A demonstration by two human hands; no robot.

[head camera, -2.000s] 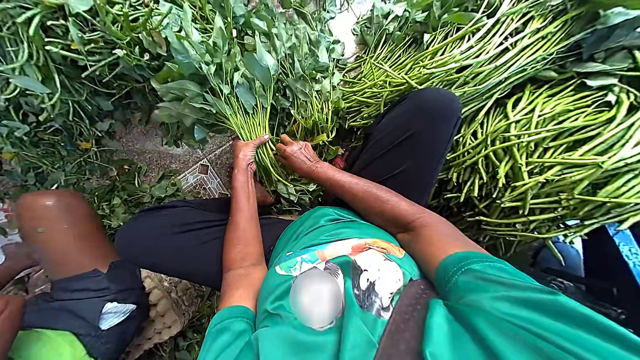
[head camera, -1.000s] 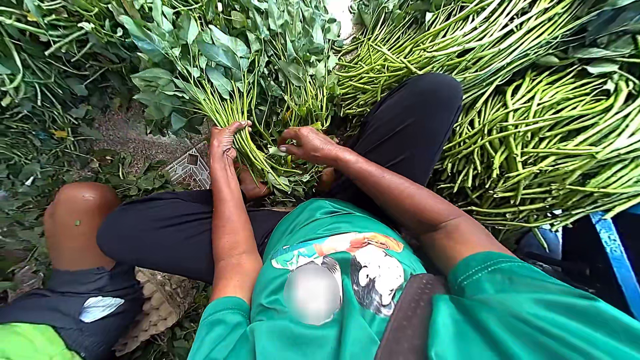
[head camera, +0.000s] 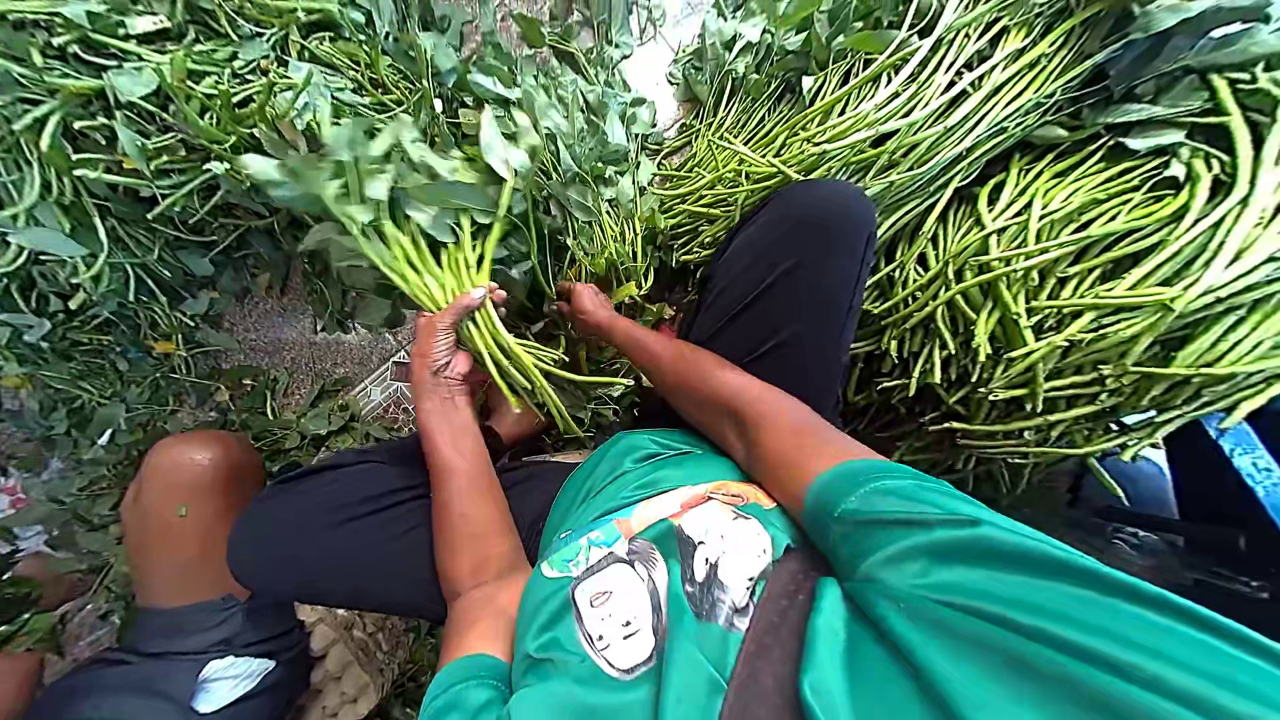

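My left hand (head camera: 450, 335) is closed around a bunch of leafy green stems (head camera: 440, 265), gripping it near the cut ends. The leaves fan out up and to the left, and the bare stem ends stick out below the fist toward my lap. To the right of the bunch is my right hand (head camera: 585, 308), its fingers bent close together near some thin upright stems (head camera: 610, 240). Whether those fingers pinch a stem cannot be made out. More leafy greens (head camera: 590, 130) lie just beyond both hands.
Long green stems are piled at the right (head camera: 1040, 290), beside my raised knee. Another heap of greens (head camera: 110, 130) covers the upper left. Another person's bare knee (head camera: 195, 500) is close on the left. Patterned tile (head camera: 385, 390) shows between leaves. A blue bar (head camera: 1245, 460) stands at the far right.
The bunch in my left hand is lifted off the greens, with its stem ends now apart from my right hand. My right hand was closer to the bunch two seconds ago.
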